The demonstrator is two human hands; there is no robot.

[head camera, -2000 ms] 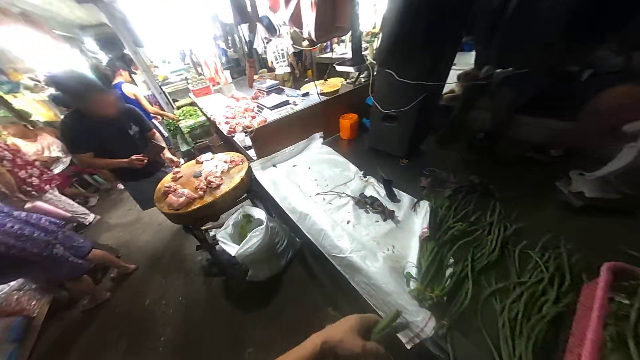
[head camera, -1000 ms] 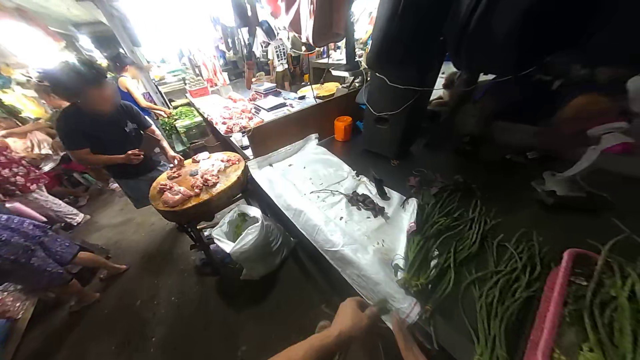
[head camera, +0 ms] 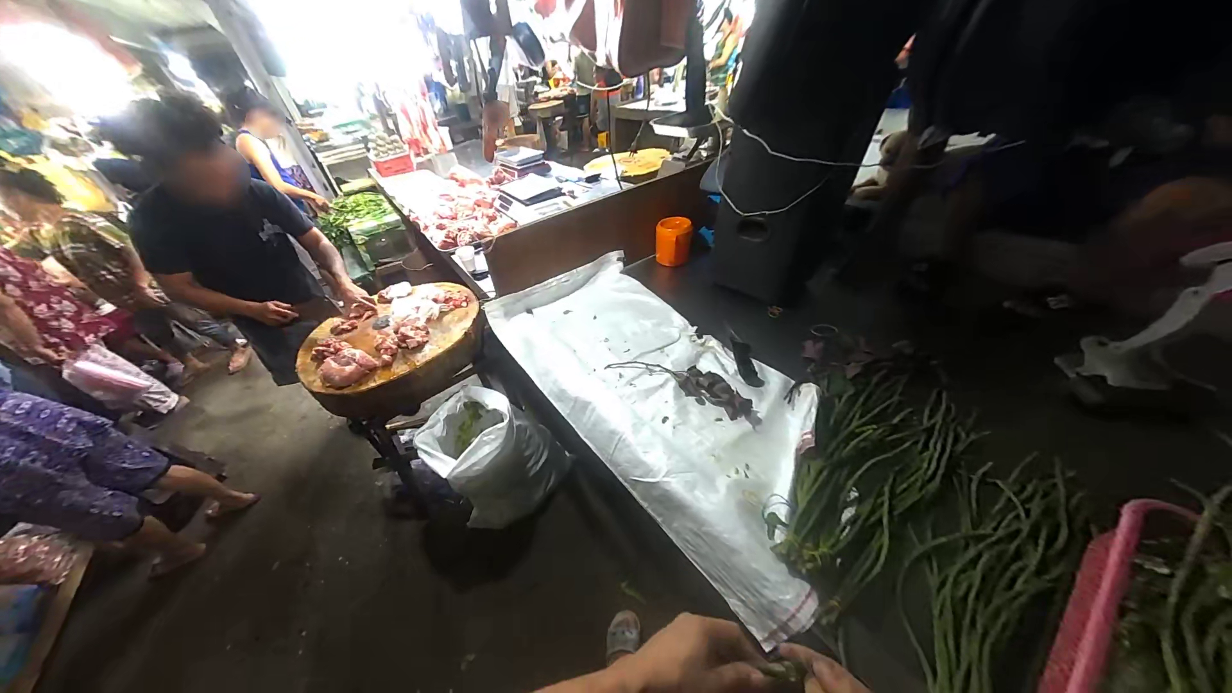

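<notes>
At the bottom edge, my left hand (head camera: 688, 654) has its fingers curled around a small green thing (head camera: 784, 669), too little of which shows to name it. Close on its right is my right hand (head camera: 818, 669), cut off by the frame, with its fingertips at the same green thing. Just beyond both hands lies the near corner of a white woven plastic sack (head camera: 616, 385), spread flat, with dark wilted leaves (head camera: 717, 393) and a dark-handled object (head camera: 744, 361) on it. Bundles of long green beans (head camera: 881, 472) lie to the right of the sack.
A pink plastic basket (head camera: 1097, 597) stands at the lower right. Left of the sack are a white bag (head camera: 496, 462) and a round chopping block (head camera: 438, 361) with raw meat, where a person in a dark shirt (head camera: 231, 241) stands. An orange container (head camera: 673, 241) sits behind the sack.
Two seconds ago only one of my hands showed, with a green thing at its fingers; now both are together at the bottom edge. The person's hand at the block has reached onto the meat.
</notes>
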